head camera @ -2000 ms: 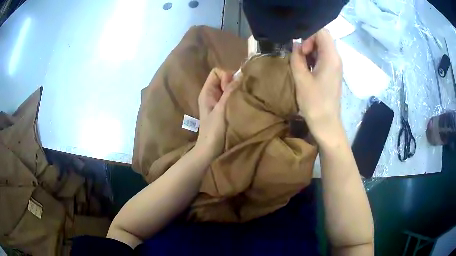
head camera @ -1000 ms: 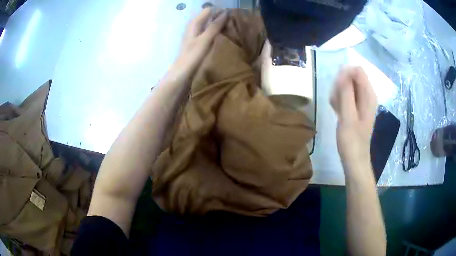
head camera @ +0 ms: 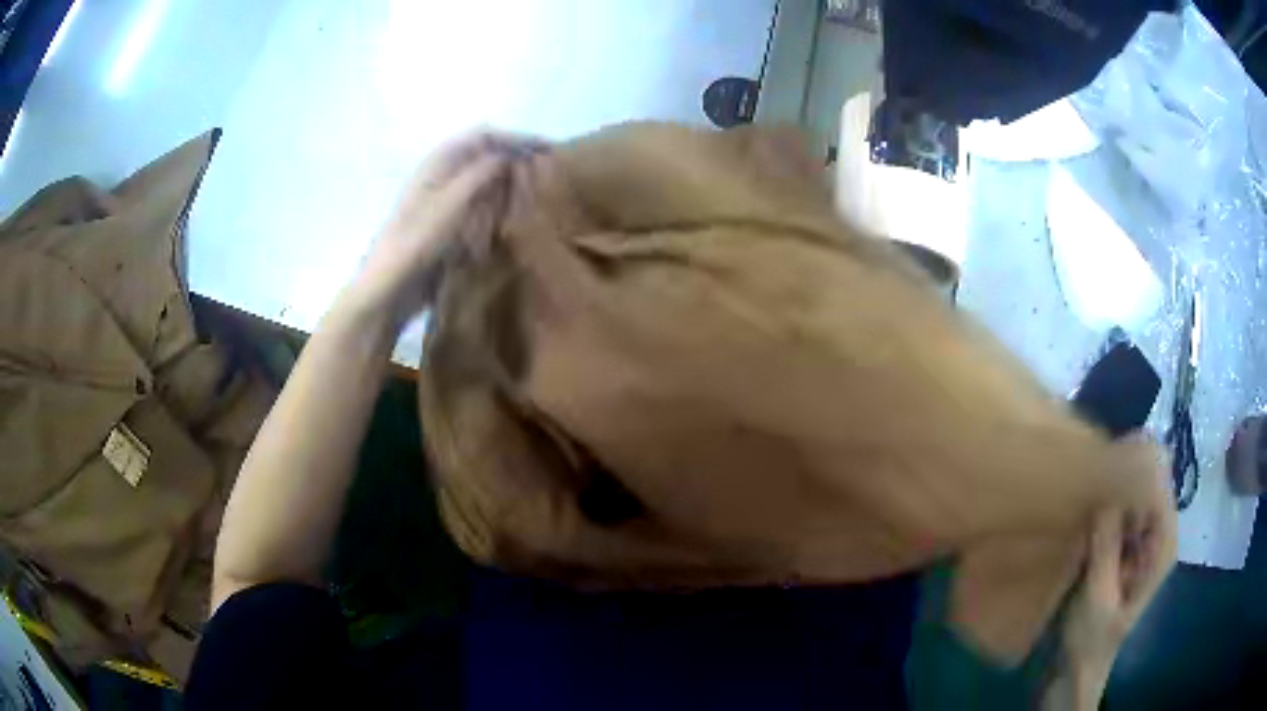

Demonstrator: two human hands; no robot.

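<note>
A brown garment (head camera: 750, 375) is stretched between my two hands over the front edge of the table and my lap, blurred by motion. My left hand (head camera: 466, 202) grips its upper left part. My right hand (head camera: 1132, 535) grips its far right end, low at the right; this hand is blurred. The dark sewing machine head (head camera: 1014, 56) is above the cream cylinder bed (head camera: 910, 195), behind the garment, with no cloth under the needle area.
Brown garments (head camera: 84, 361) with a cream label lie at the left. White pads (head camera: 1098, 257), a dark phone (head camera: 1120, 382), scissors (head camera: 1184, 445), crinkled clear plastic (head camera: 1216, 181) and a cup (head camera: 1246, 454) cut by the edge are at the right.
The garment has come off the cylinder bed and is now spread sideways. My right hand, empty a second ago, has moved down and right and holds the garment's end. The view has shifted left.
</note>
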